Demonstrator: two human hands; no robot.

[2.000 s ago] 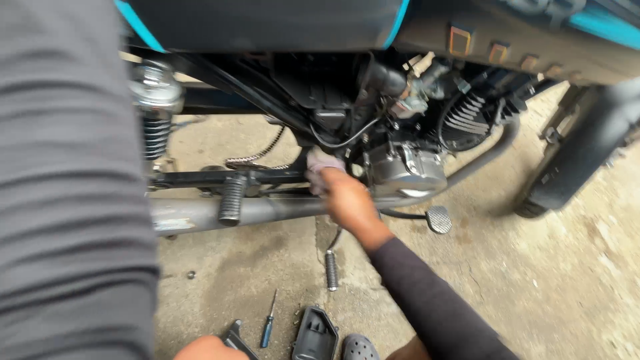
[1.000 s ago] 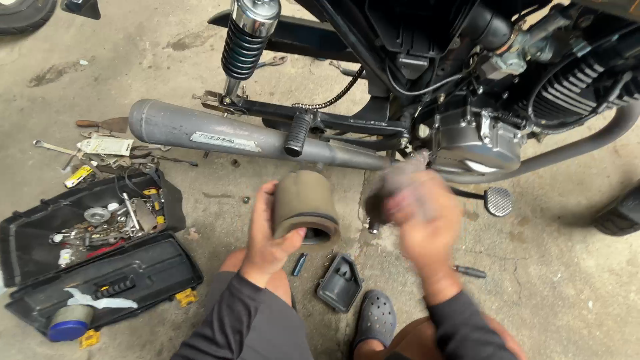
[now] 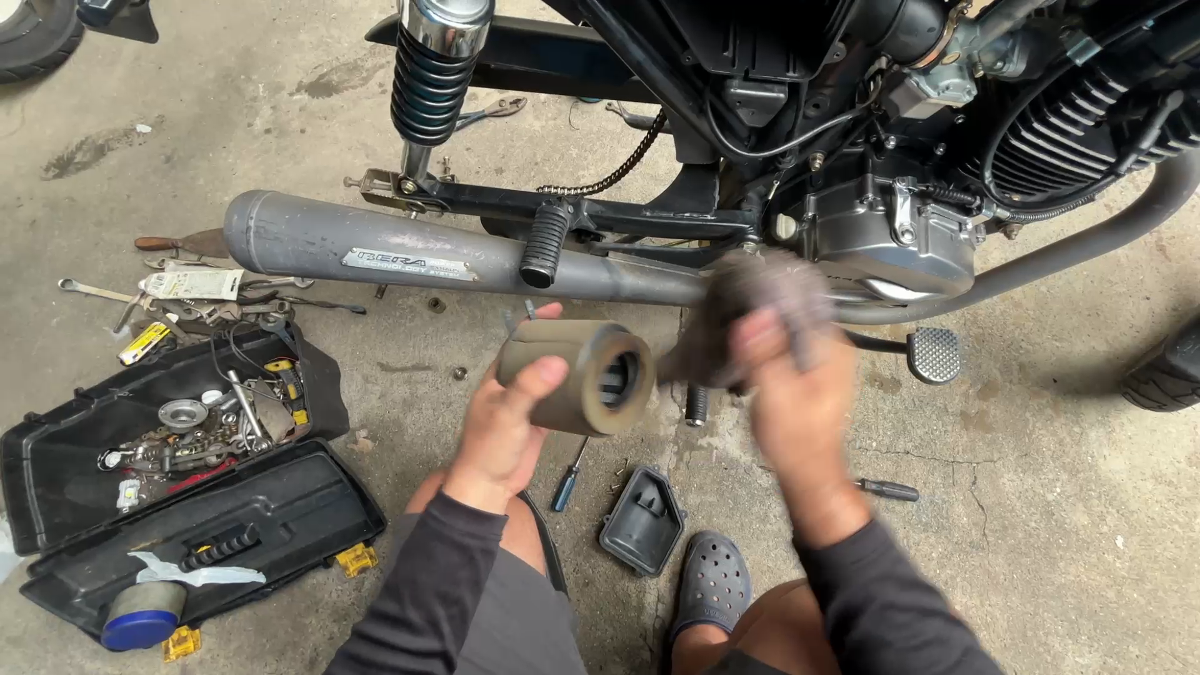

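My left hand (image 3: 511, 412) grips a cylindrical foam air filter element (image 3: 577, 375), tilted so that its round open end faces right and the ribs inside show. Just to its right, my right hand (image 3: 797, 375) holds a dirty cloth rag (image 3: 764, 300), blurred by motion. Both hands are in front of and below the grey exhaust muffler (image 3: 319, 239) of a motorcycle. Beyond the rag sits the engine's side cover (image 3: 891, 234). A black plastic cover (image 3: 644, 520) lies on the ground between the legs, with a screwdriver (image 3: 565, 487) beside it.
At the left, an open black toolbox (image 3: 187, 497) holds sockets and small parts. Wrenches (image 3: 94, 291) lie behind it. A jar with a blue lid (image 3: 141, 623) rests on the toolbox lid. The footpeg (image 3: 544, 244) and brake pedal (image 3: 935, 354) jut toward me. Another screwdriver (image 3: 889, 489) lies right.
Two seconds ago a hand with the rag was at the frame beside the engine. The filter element, upright one second ago, is now tipped with its opening to the right. The rag remains in my right hand.
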